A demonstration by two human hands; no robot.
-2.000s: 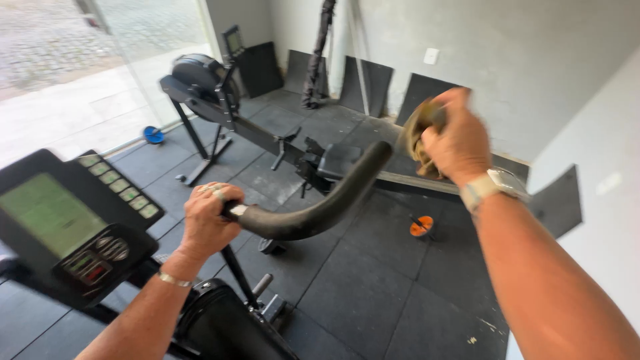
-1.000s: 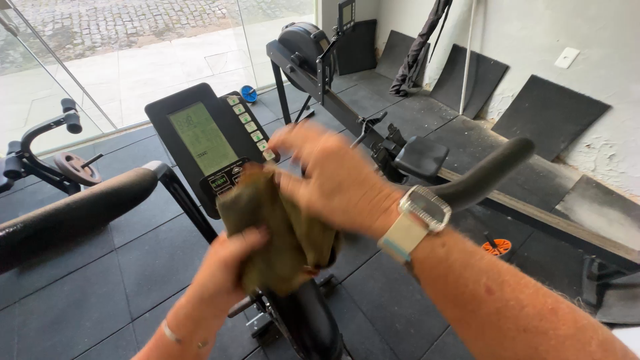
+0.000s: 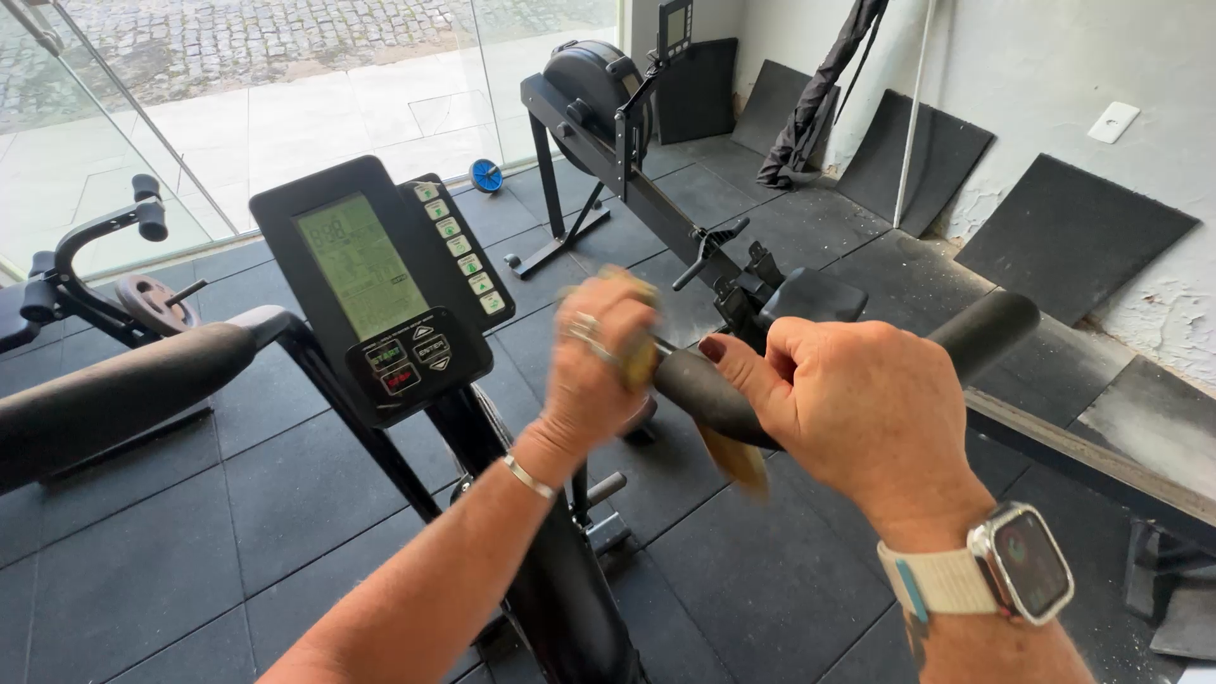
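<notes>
My right hand (image 3: 855, 408), with a smartwatch (image 3: 1016, 565) on its wrist, is closed around the black foam-covered handlebar (image 3: 988, 332) of an exercise machine. My left hand (image 3: 598, 361), ringed and blurred, grips a yellow-brown cloth (image 3: 736, 461) at the handlebar's inner end; part of the cloth hangs below the bar. Left of my hands stands the machine's console (image 3: 370, 285), with a lit display and a column of buttons. Another foam handle (image 3: 123, 399) reaches in from the left edge.
Beyond the handlebar stands a rowing machine (image 3: 608, 123). A blue ab wheel (image 3: 485, 176) lies near the glass front. Several black rubber mats (image 3: 1078, 237) lean on the right wall. A bench with padded rollers (image 3: 152, 218) is at the left.
A second ago both hands were on the cloth in front of the console. Now my right hand grips the handlebar and the cloth is in my left hand, at the bar's inner end.
</notes>
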